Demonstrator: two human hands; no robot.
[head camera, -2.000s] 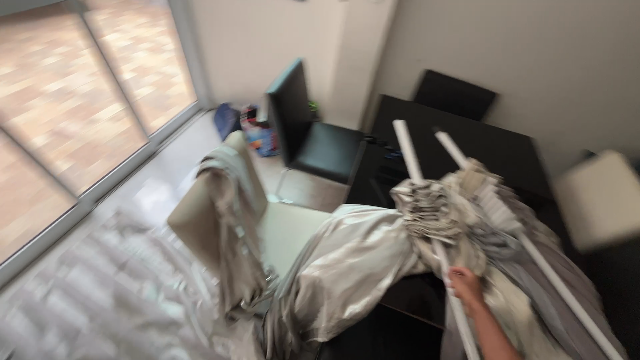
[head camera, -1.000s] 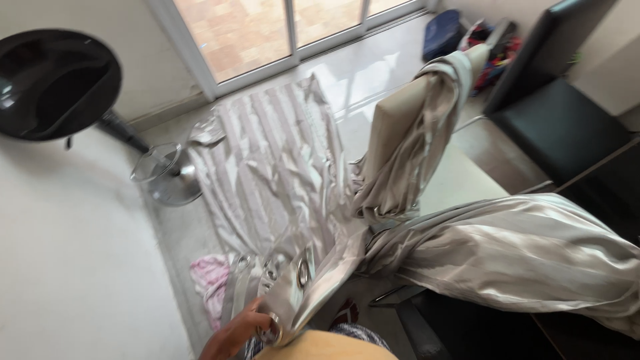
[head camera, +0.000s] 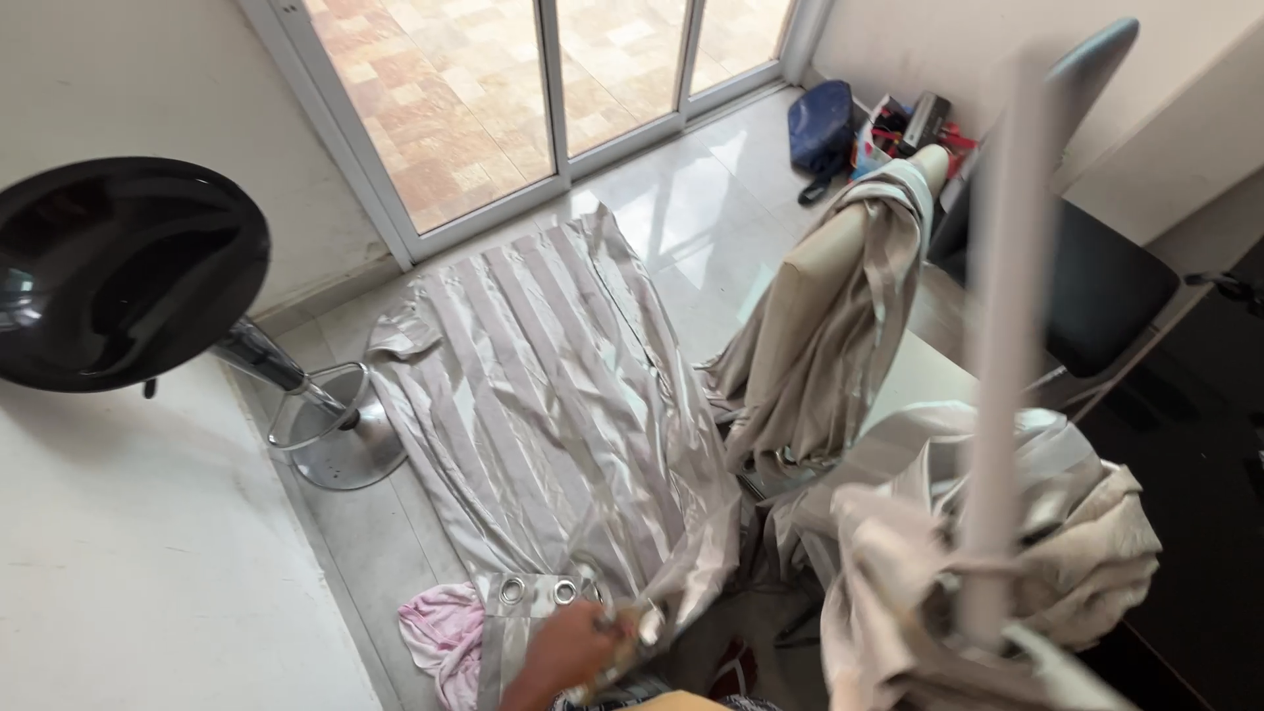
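Observation:
My left hand (head camera: 573, 647) is closed on the grommeted top edge of a striped, silvery-grey curtain (head camera: 553, 385), which spreads over the floor ahead of it. Metal grommets (head camera: 564, 592) show just above the fingers. At the right, a white curtain rod (head camera: 1002, 346) stands up, blurred, out of a bunched beige curtain (head camera: 987, 553). My right hand is out of view. Another greyish-beige curtain (head camera: 849, 326) hangs over the back of a cream chair (head camera: 825, 252).
A black bar stool (head camera: 128, 272) with a chrome base stands at the left by a white surface (head camera: 148, 533). Pink cloth (head camera: 444, 637) lies near my left hand. A black chair (head camera: 1106, 286), a dark table (head camera: 1185, 464) and a blue bag (head camera: 822, 123) are at the right. A sliding door (head camera: 563, 99) is ahead.
The view has swung left since the oldest frame, where a hand held the rod over the table. The rod now stands steeply at the right; one second ago it was out of view.

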